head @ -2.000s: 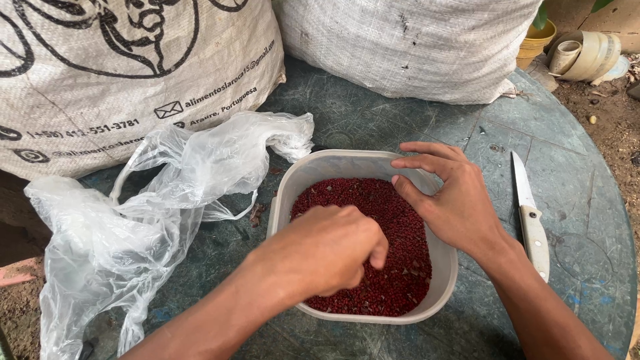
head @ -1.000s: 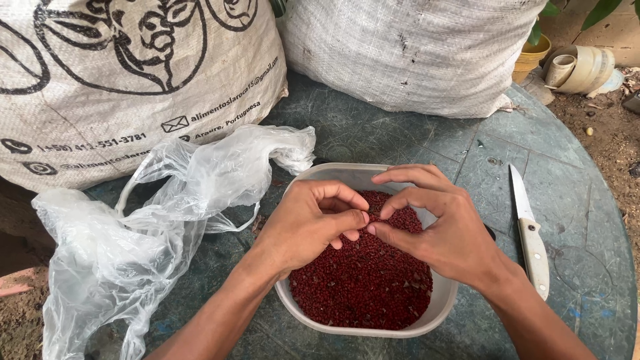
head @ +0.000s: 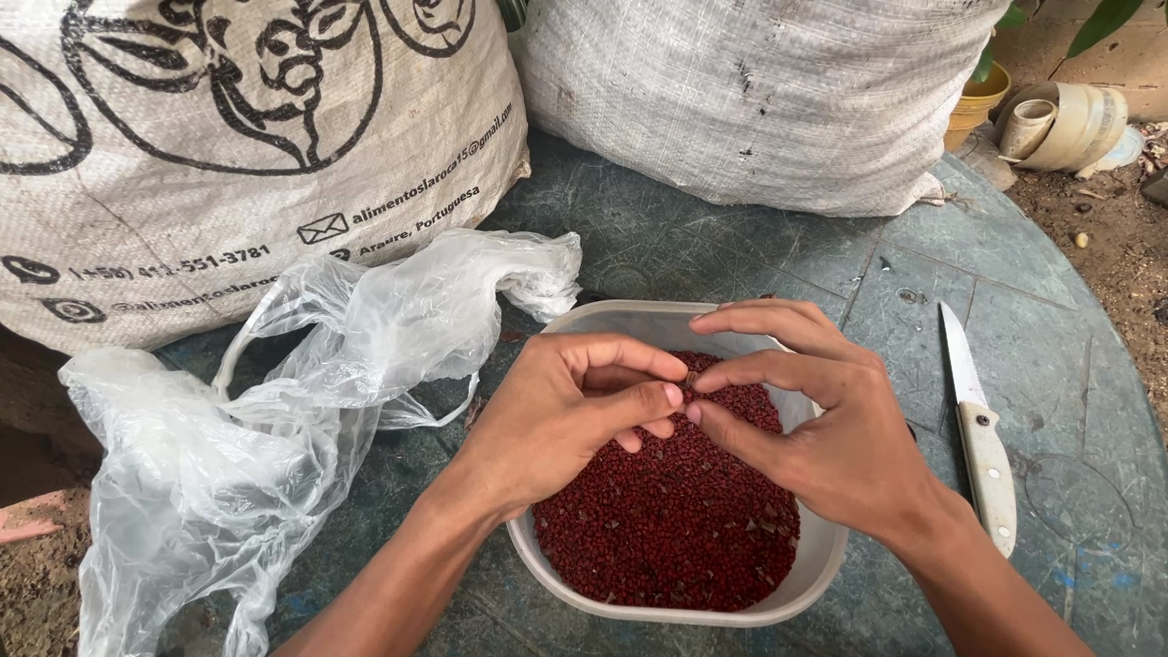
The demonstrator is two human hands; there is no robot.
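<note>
A translucent plastic tub (head: pixel 680 617) holds many small dark-red seeds (head: pixel 666 520) mixed with pale bits of chaff. Above the seeds, my left hand (head: pixel 584 411) pinches a tiny brownish piece (head: pixel 691 381) between thumb and index finger. My right hand (head: pixel 803 401) meets it from the other side, thumb and index finger at the same piece, its other fingers spread over the tub's far rim. What the piece is cannot be told; the fingertips partly cover it.
The tub stands on a round green table (head: pixel 1031 365). A knife with a pale handle (head: pixel 987 470) lies right of it, a crumpled clear plastic bag (head: pixel 319 401) left. Behind stand a printed woven sack (head: pixel 274 164) and a plain white one (head: pixel 748 100). Pots (head: pixel 1063 123) lie on soil beyond.
My left hand has risen from the seeds, where it was two seconds ago. My right hand has left the tub's rim and come to my left fingertips; both stay there since one second ago.
</note>
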